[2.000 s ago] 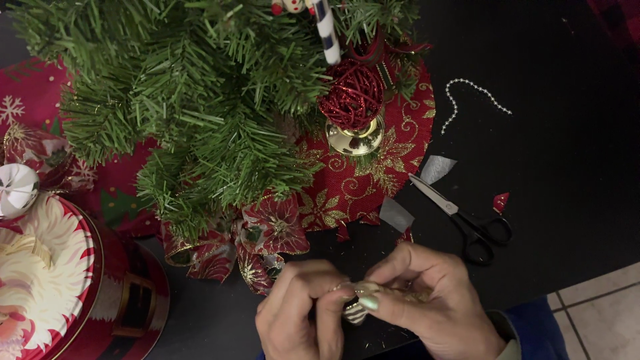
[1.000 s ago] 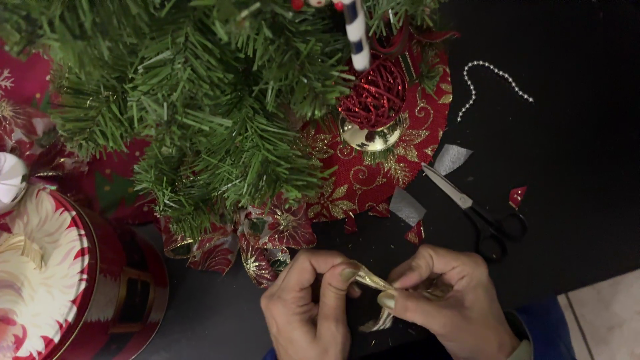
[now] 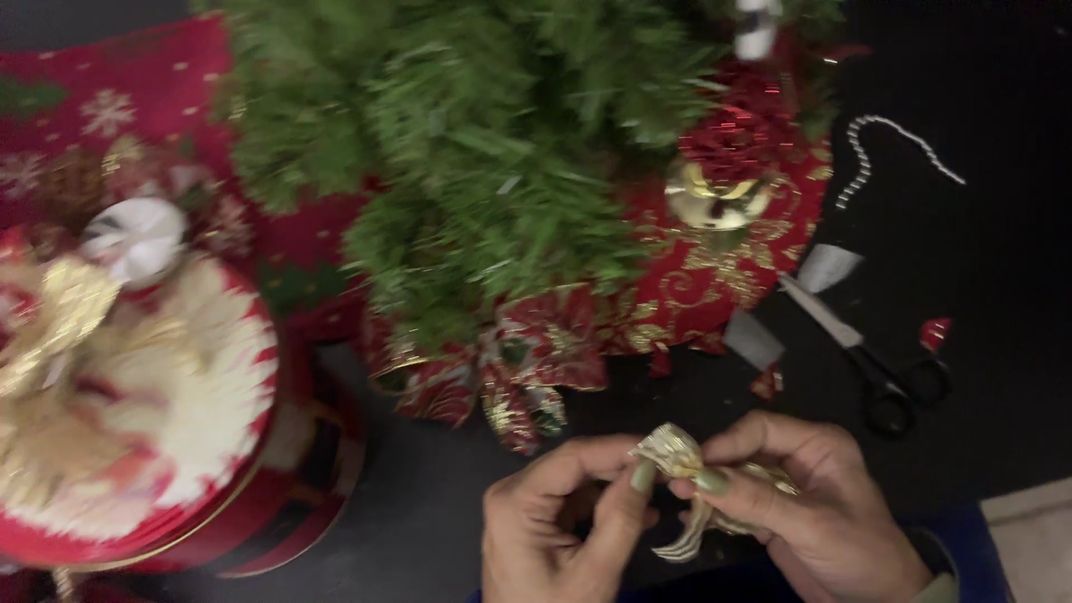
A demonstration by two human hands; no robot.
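Note:
A small gold ribbon bow (image 3: 670,452) is pinched between my two hands near the bottom of the view. My left hand (image 3: 569,519) grips its upper left loop between thumb and forefinger. The middle of the bow is held by my right hand (image 3: 804,502), with more gold ribbon showing behind that thumb and a tail hanging below. Black-handled scissors (image 3: 850,339) lie on the dark table above my right hand, blades toward the upper left. Beside the blades are two greyish scraps (image 3: 754,339) and small red scraps (image 3: 935,333).
An artificial Christmas tree (image 3: 502,193) stands over a red and gold cloth (image 3: 695,293), with a red glitter ball (image 3: 737,142) on a gold base. A patterned ribbon bow (image 3: 544,343) lies below its branches. At left is a round red tin (image 3: 251,511); at upper right, a bead string (image 3: 858,155).
The gold ribbon, a narrow twisted strip between my fingers a second ago, now shows a spread loop at its upper left. The view has shifted toward the left.

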